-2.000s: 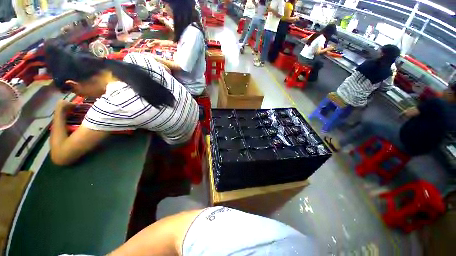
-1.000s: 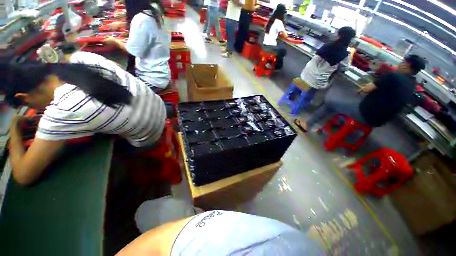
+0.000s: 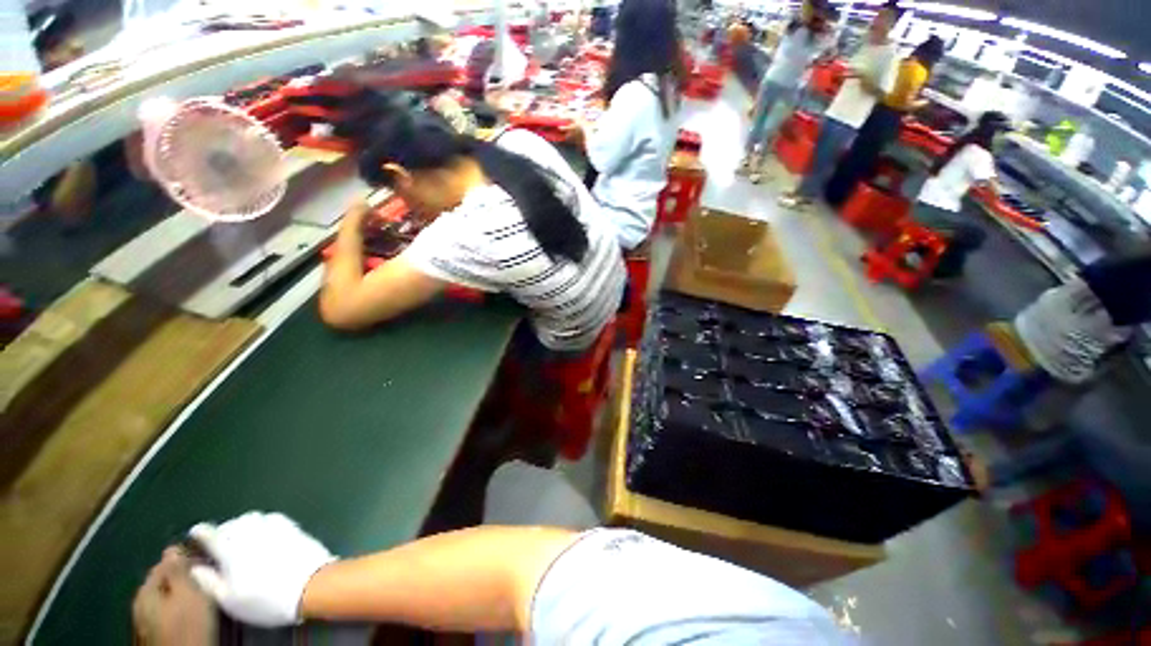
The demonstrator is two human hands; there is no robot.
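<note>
My right hand (image 3: 265,568), in a white glove, is at the bottom left over the near end of the green bench top (image 3: 335,410). My bare left hand (image 3: 174,608) is just left of it, blurred and cut off by the bottom edge. The hands are close together, fingers meeting. A small dark patch shows between them; I cannot tell what it is or which hand holds it.
A stack of glossy black trays (image 3: 783,423) stands on a carton right of my arm. A person in a striped shirt (image 3: 555,271) leans over the bench ahead. A pink-white fan (image 3: 217,160) and cardboard (image 3: 126,423) are at the left. Red stools stand at the right.
The view has swung left, so the black tray stack lies farther right and the fan and cardboard show. My gloved right hand and bare left hand have come into view at the bottom left.
</note>
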